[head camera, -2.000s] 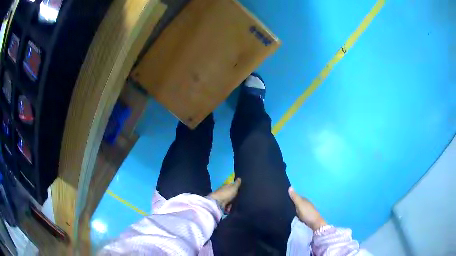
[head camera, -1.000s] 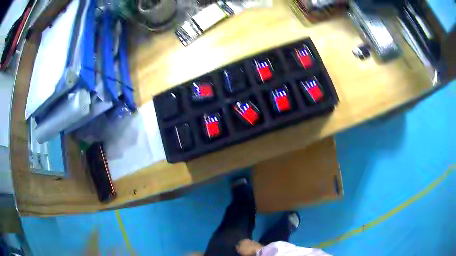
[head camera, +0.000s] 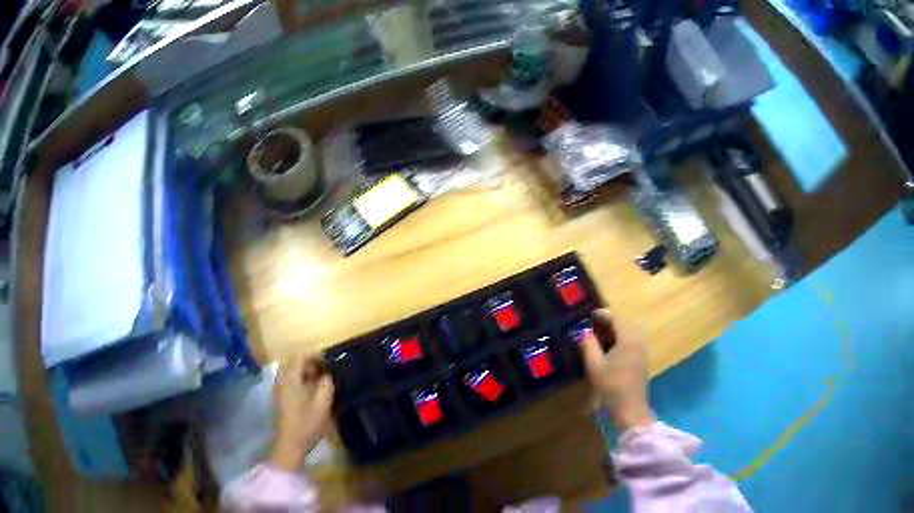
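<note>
A black foam tray (head camera: 401, 379) with two rows of pockets lies at the front of the wooden desk, slightly tilted in view. Several small square units, such as this smartwatch unit (head camera: 487, 384), show red blocks with blue-white marks; a few pockets look dark. My left hand (head camera: 304, 406) is at the tray's left end, fingers on its edge. My right hand (head camera: 619, 369) is at the right end, its thumb and fingers around the corner, partly covering the last front-row unit. Both hands are somewhat blurred.
An opened phone-like assembly (head camera: 386, 203) lies behind the tray, beside a plant pot (head camera: 285, 168). Blue folders (head camera: 185, 261) and a clipboard with paper (head camera: 98, 235) stand left. A bagged device (head camera: 688, 232), small black part (head camera: 652, 261) and dark long tool (head camera: 750, 190) lie right.
The view has risen from the floor to the desk. Both hands have come up from the wearer's legs to the tray's two ends and taken hold of it.
</note>
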